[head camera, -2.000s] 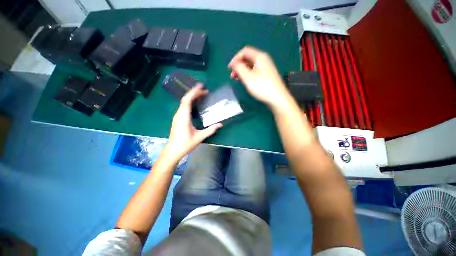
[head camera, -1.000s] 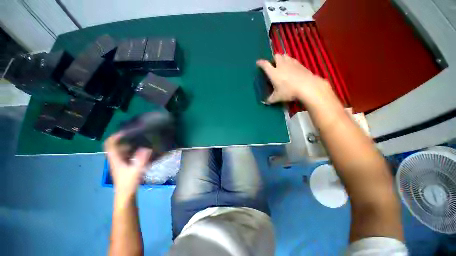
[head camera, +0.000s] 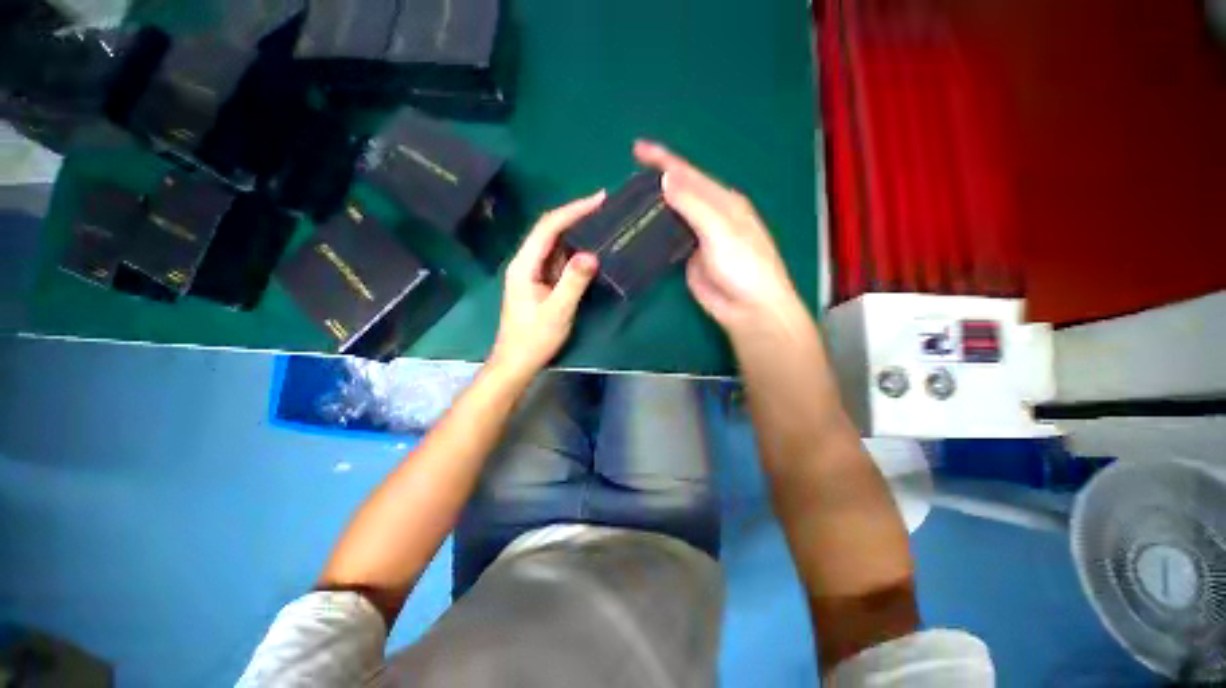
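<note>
A small black product box (head camera: 629, 237) with thin gold lettering on top is held between my two hands, above the green table near its front edge. My left hand (head camera: 549, 285) grips its left side, thumb on the near edge. My right hand (head camera: 719, 242) grips its right side and far corner. Another black box (head camera: 352, 280) lies at the table's front edge to the left, and one more (head camera: 437, 175) lies behind it. Both hands are bare. Whether film covers the held box cannot be told.
More black boxes (head camera: 390, 34) are piled at the table's left. Red infeed rollers (head camera: 901, 161) and a control panel (head camera: 941, 363) stand at the right, with a rust-red curtain (head camera: 1102, 161) beyond. A blue bin (head camera: 303, 393) holds clear film below the edge. A fan (head camera: 1163, 571) stands lower right.
My right hand has left the box by the rollers and come back to centre. Both hands now hold one box. A box now lies at the front-left edge. The view has shifted.
</note>
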